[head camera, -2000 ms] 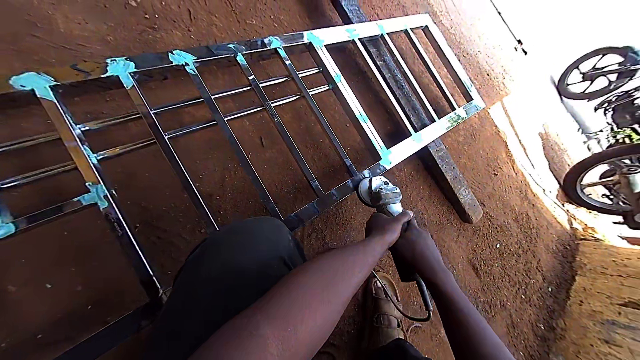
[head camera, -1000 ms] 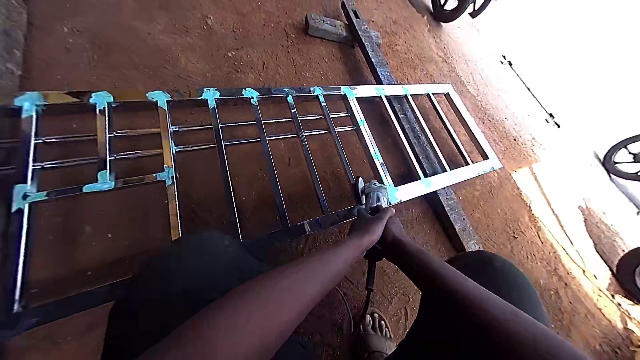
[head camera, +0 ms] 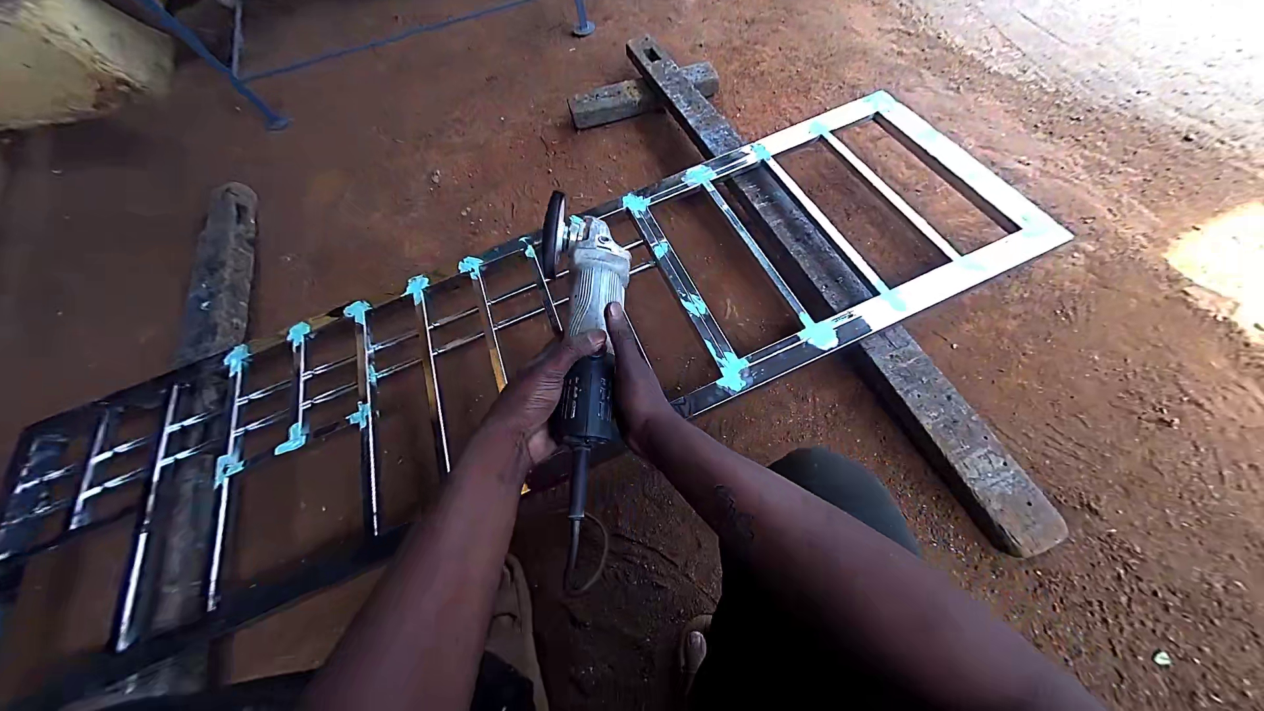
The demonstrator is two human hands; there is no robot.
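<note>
An angle grinder (head camera: pixel 599 286) with a grey head and black body is gripped between both hands. My left hand (head camera: pixel 548 395) wraps the black body from the left. On the right side of the grinder lies my right hand (head camera: pixel 637 380), its fingers largely hidden. The grinder's dark disc (head camera: pixel 555 235) stands on edge near the far rail of a welded metal frame (head camera: pixel 918 286); whether it touches cannot be told. Turquoise filler patches (head camera: pixel 732 371) cover many of the frame's joints. The cord (head camera: pixel 577 494) hangs from the grinder's rear end.
A long timber beam (head camera: pixel 948 444) supports the frame's right part, its far end on a short block (head camera: pixel 617 104). Another timber (head camera: pixel 219 267) lies under the left part. Blue metal legs (head camera: pixel 212 64) stand at upper left. My knees and feet are close below the frame, on reddish soil.
The grinder has moved from the frame's near rail to the far rail, disc upward, with both hands still on it. The view has shifted considerably.
</note>
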